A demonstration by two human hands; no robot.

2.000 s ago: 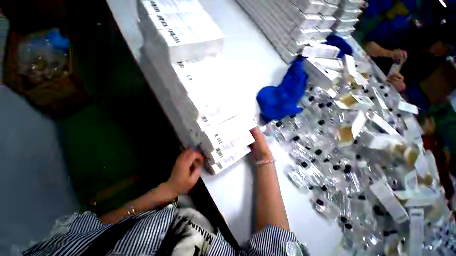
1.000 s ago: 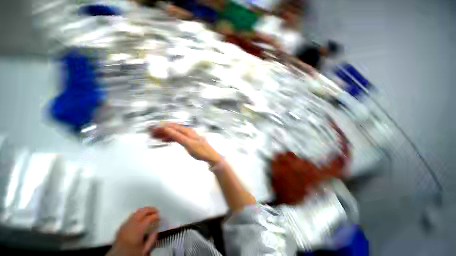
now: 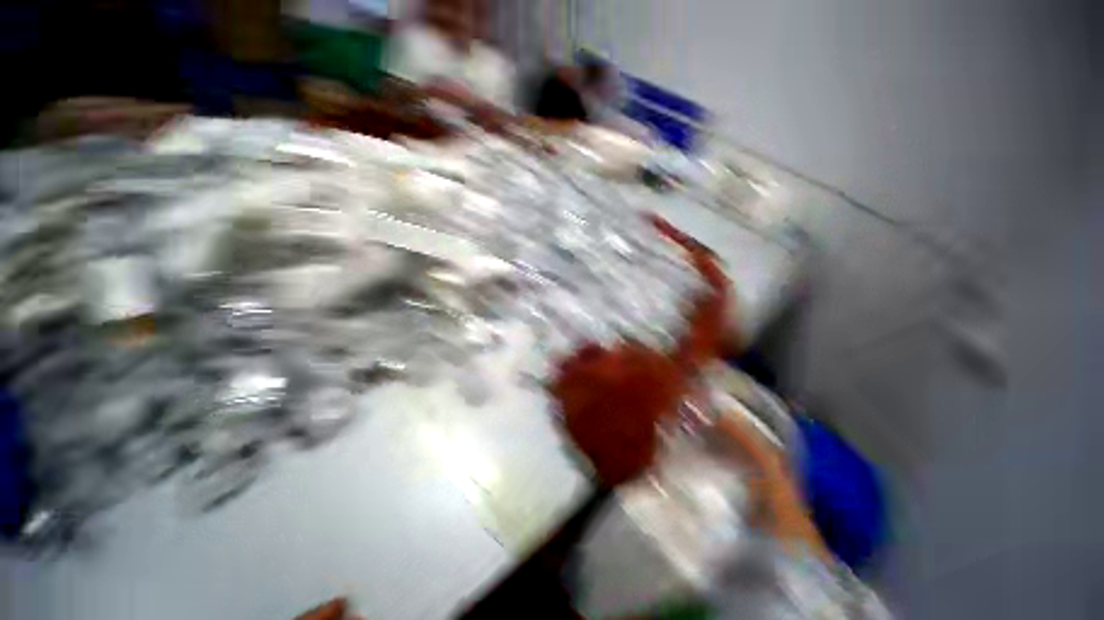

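Observation:
The view is strongly blurred. A heap of small clear bottles and white cartons covers much of the white table. My left hand shows only as a small part at the bottom edge; its fingers cannot be read. My right hand and forearm are at the right, beyond the table corner, beside a pale shiny pile, likely cartons in plastic. The right fingers are blurred and I cannot tell whether they hold anything. A red-brown cloth lies bunched at the heap's right side.
A bright blue object is right of my right forearm. A blue cloth is cut off at the left edge. Blurred people are along the far side. The table's near edge runs diagonally toward the red-brown cloth. Grey floor shows at right.
The view has swung from the carton stack on the left to the right. My right hand has moved from the heap's edge to the pale pile. My left hand is now mostly out of frame.

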